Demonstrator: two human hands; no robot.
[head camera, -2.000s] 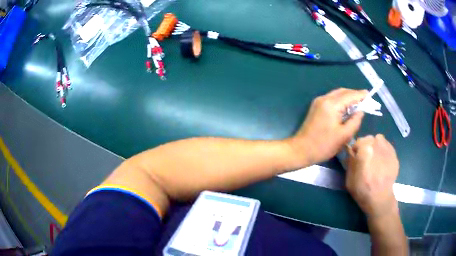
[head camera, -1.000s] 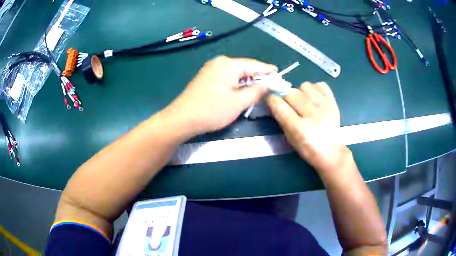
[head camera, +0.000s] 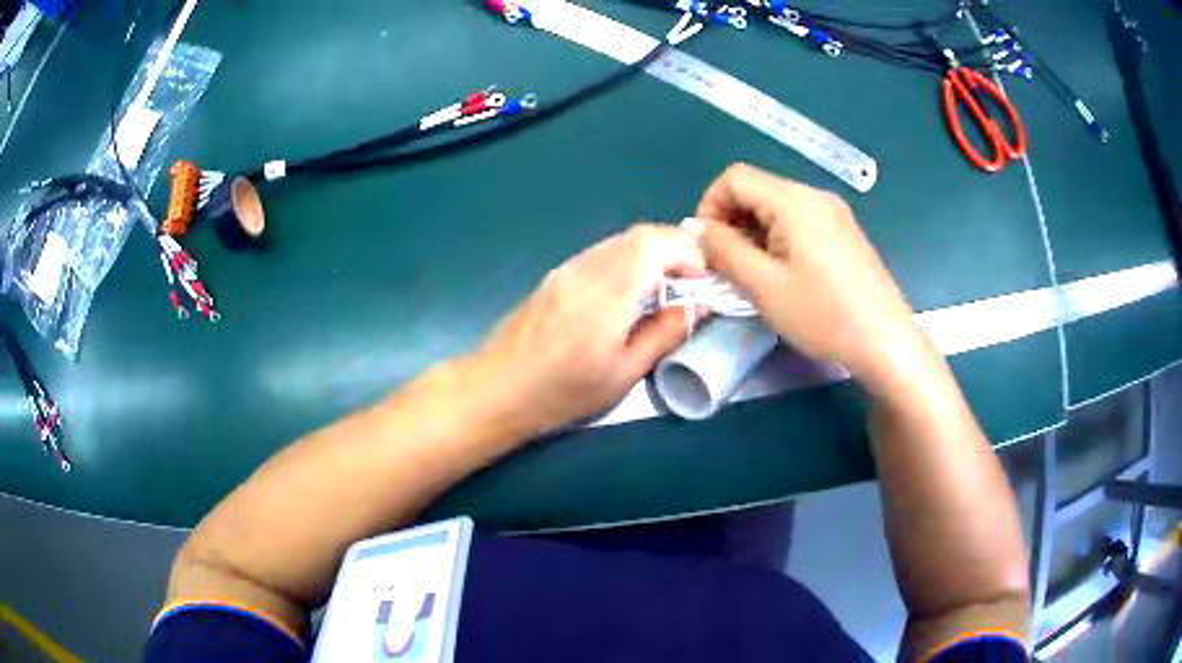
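Observation:
My left hand (head camera: 596, 317) and my right hand (head camera: 810, 266) meet over the near edge of the mat. My left hand holds a bunch of small white sleeves (head camera: 706, 298) between its fingers. My right fingertips pinch at the top of this bunch; what exactly they grip is hidden. A grey hollow tube (head camera: 706, 373) lies just under the hands, its open end towards me, its far part covered by my right hand. Whether a hand touches it is hard to tell.
A wire harness (head camera: 376, 149) with an orange connector (head camera: 183, 198) and tape roll (head camera: 239, 213) lies further in. A steel ruler (head camera: 765, 114), red-handled scissors (head camera: 983, 119) and more wires (head camera: 894, 49) lie beyond the hands. A measuring strip (head camera: 1011, 320) runs along the near edge. Plastic bags (head camera: 65, 246) lie left.
The view has swung to the right since the oldest frame. My right hand has moved up to the top of the white bunch, and the grey tube's open end now shows below the hands.

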